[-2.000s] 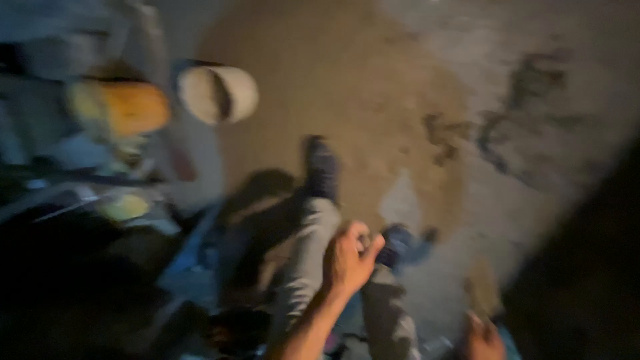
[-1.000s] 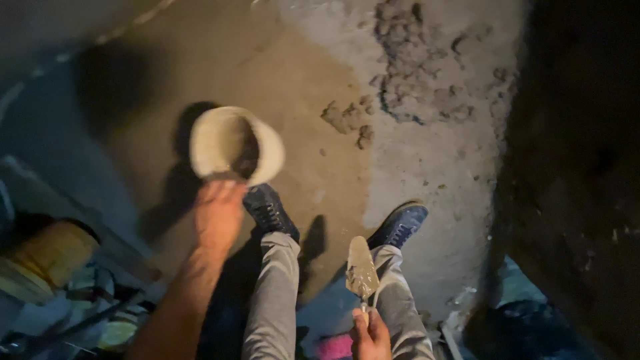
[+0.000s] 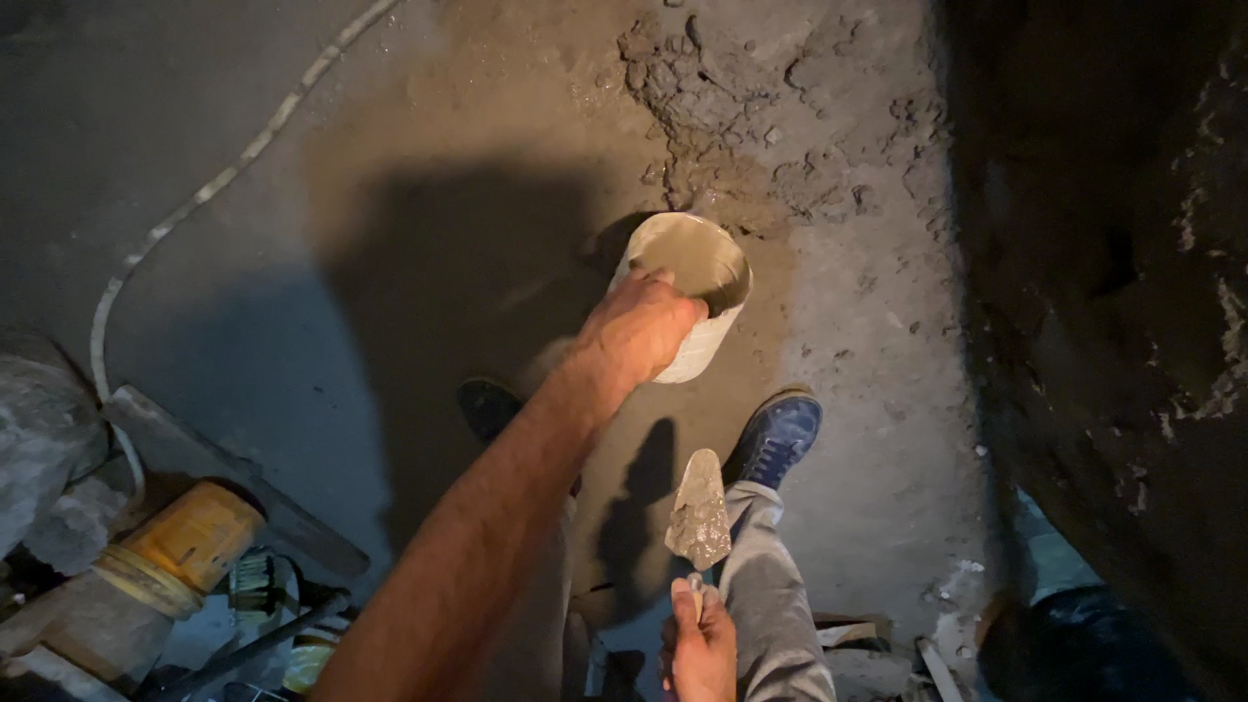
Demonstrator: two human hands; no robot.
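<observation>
My left hand (image 3: 645, 327) grips the near rim of a whitish plastic bucket (image 3: 694, 346), its fingertips inside the mouth. Grey-brown, wet-looking material shows within the bucket, which tilts toward me over the floor. Lower down, my right hand (image 3: 700, 639) is closed around the handle of a trowel (image 3: 699, 512). Wet mortar coats the trowel's blade, which points away from me, beside my trouser leg. Beyond the bucket, lumpy wet mortar (image 3: 717, 107) lies on the concrete floor.
A pale hose (image 3: 210, 188) curves along the left. At lower left are a yellow bucket (image 3: 200, 536) on its side, a board (image 3: 244, 478), a brush (image 3: 255, 585) and stuffed sacks (image 3: 44, 439). A dark rough wall (image 3: 1102, 292) borders the right. My blue shoe (image 3: 780, 434) stands near the trowel.
My left hand has carried the whitish bucket from beside my left shoe to near the mortar lumps. My right hand still holds the trowel. The view has shifted.
</observation>
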